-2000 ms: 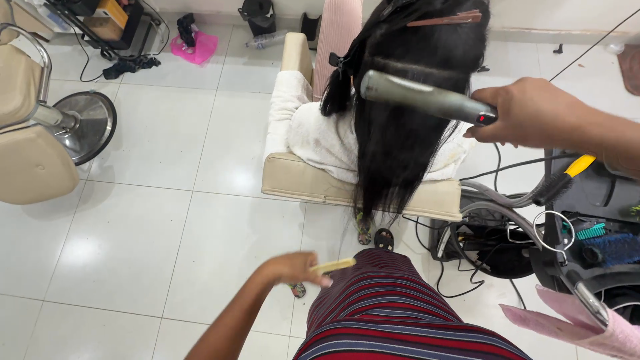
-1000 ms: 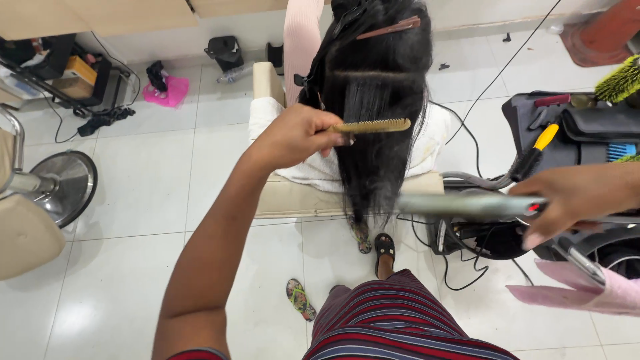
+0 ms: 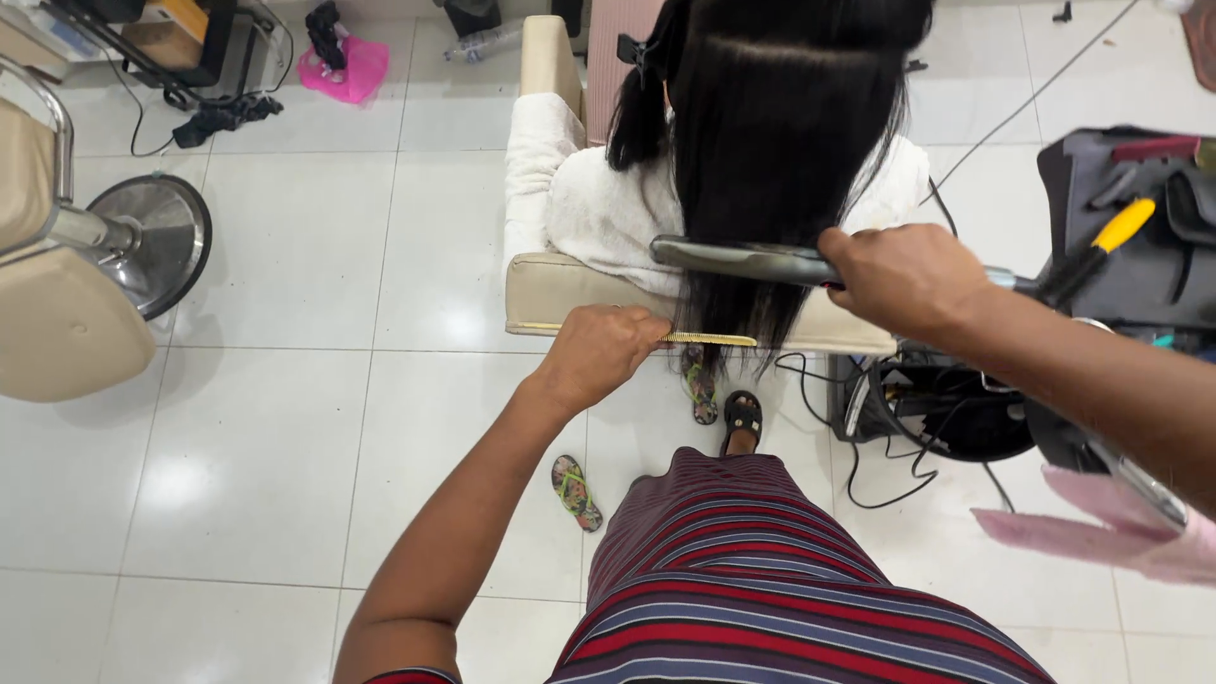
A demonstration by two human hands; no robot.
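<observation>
A seated person's long dark hair [image 3: 779, 142] hangs down over a white towel [image 3: 608, 204] and the back of a beige salon chair [image 3: 570, 290]. My right hand [image 3: 902, 275] grips a hair straightener [image 3: 741, 260], which lies across the lower lengths of the hair; whether its plates are fully closed cannot be told. Just below, my left hand [image 3: 608, 351] holds a yellow comb [image 3: 712, 338] whose teeth are at the hair ends. A dark clip [image 3: 632, 49] holds a separate bunch of hair at the left.
At the right stands a black trolley [image 3: 1092, 199] with a yellow-handled brush [image 3: 1121, 226]; cables [image 3: 893, 499] trail on the floor below it. Another beige chair with a round metal base [image 3: 157, 242] is at the left. A patterned flip-flop [image 3: 577, 492] lies near my feet.
The straightener, beside the hair one second ago, now lies across its lower lengths. My left hand and comb have moved down from the middle of the hair to its ends.
</observation>
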